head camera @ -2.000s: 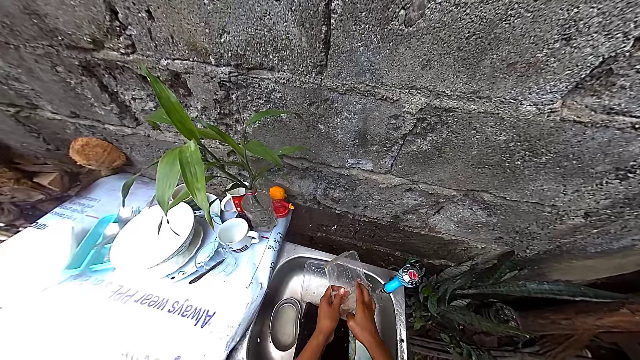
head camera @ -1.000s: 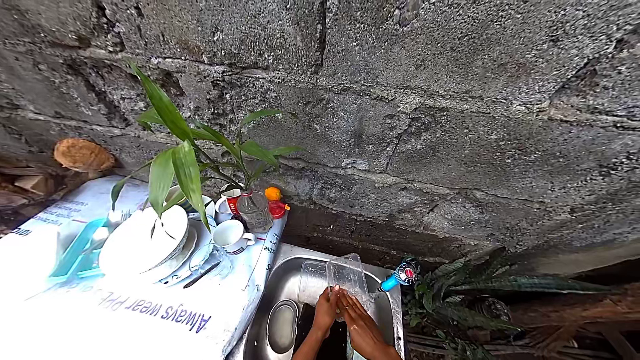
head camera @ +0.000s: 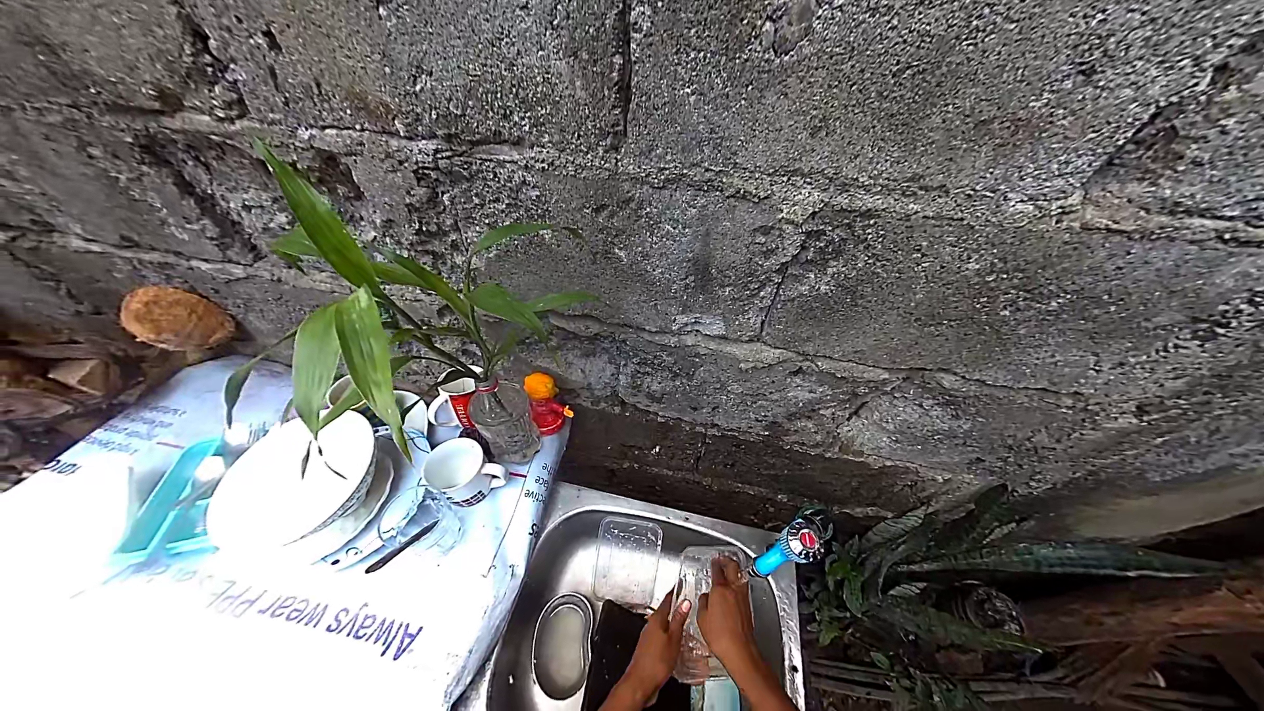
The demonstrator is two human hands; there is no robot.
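Inside the stainless steel sink, my left hand grips the left side of a clear plastic container. My right hand is on the container's right part, its fingers reaching inside or over it; which of the two I cannot tell. Left of the container, a clear plastic lid or tray lies in the sink. A clear oval container and a black flat item are nearer my left hand. Just right of my right hand is the blue tap.
The covered table at left holds white plates, a white mug, a knife, a turquoise rack and a glass vase with a leafy plant. A concrete block wall stands behind; plants grow right of the sink.
The clear container has turned and come lower, between my hands. My right hand has moved from beside my left hand up to the container's right part. A separate clear lid or tray now shows to the left.
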